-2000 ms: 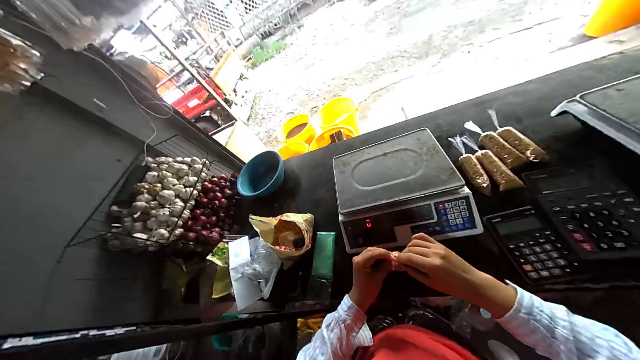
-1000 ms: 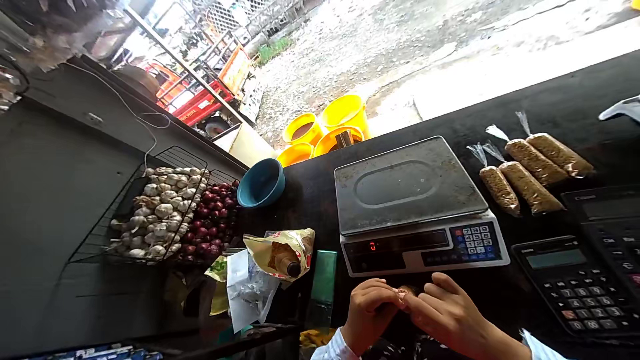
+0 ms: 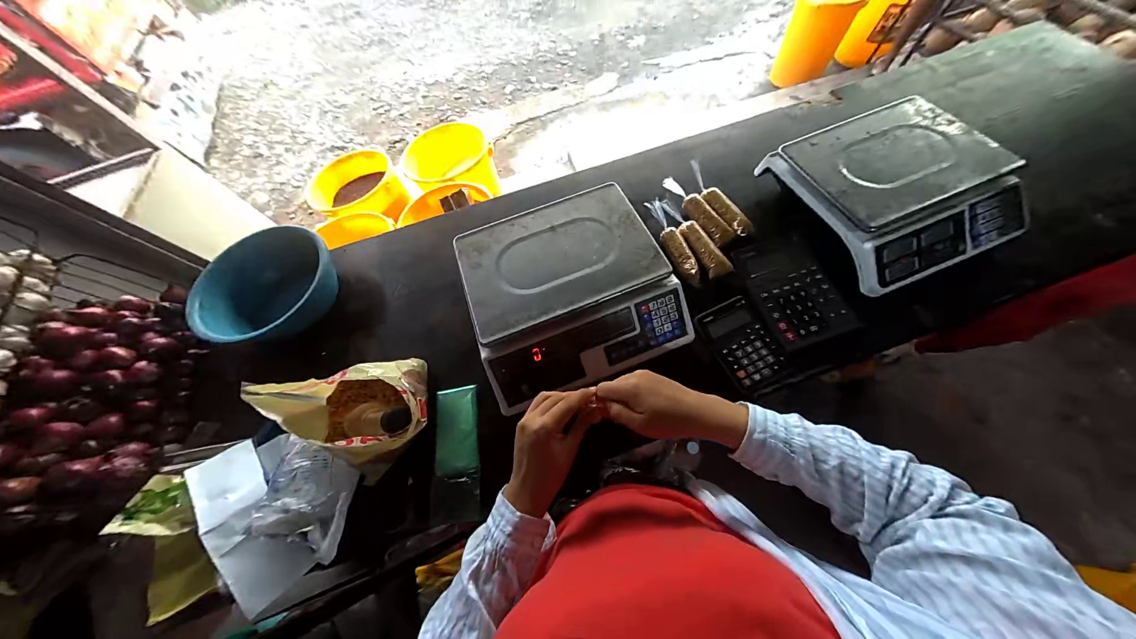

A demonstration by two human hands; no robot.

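Observation:
My left hand [image 3: 548, 444] and my right hand [image 3: 652, 404] meet at the fingertips, pinching a small reddish-orange item [image 3: 595, 406] whose kind I cannot tell. They are just in front of a digital weighing scale [image 3: 559, 266] with a bare metal plate and a lit red zero. An open paper-like bag [image 3: 355, 410] of brown grainy stuff, with a dark-ended scoop or bottle in it, lies left of my hands. Between bag and scale is a green packet [image 3: 457, 432]. Several tied plastic bags of brown grain [image 3: 706, 232] lie right of the scale.
A blue bowl [image 3: 262, 284] stands at the left, beside red onions [image 3: 98, 390] in a wire basket. Two calculators [image 3: 750, 344] and a second scale [image 3: 905, 177] are at the right. Clear plastic bags [image 3: 306, 488] lie front left. Yellow buckets [image 3: 448, 160] stand beyond the counter.
The view has swung to the right, showing the whole second scale. Both hands stay together at the small item in front of the scale.

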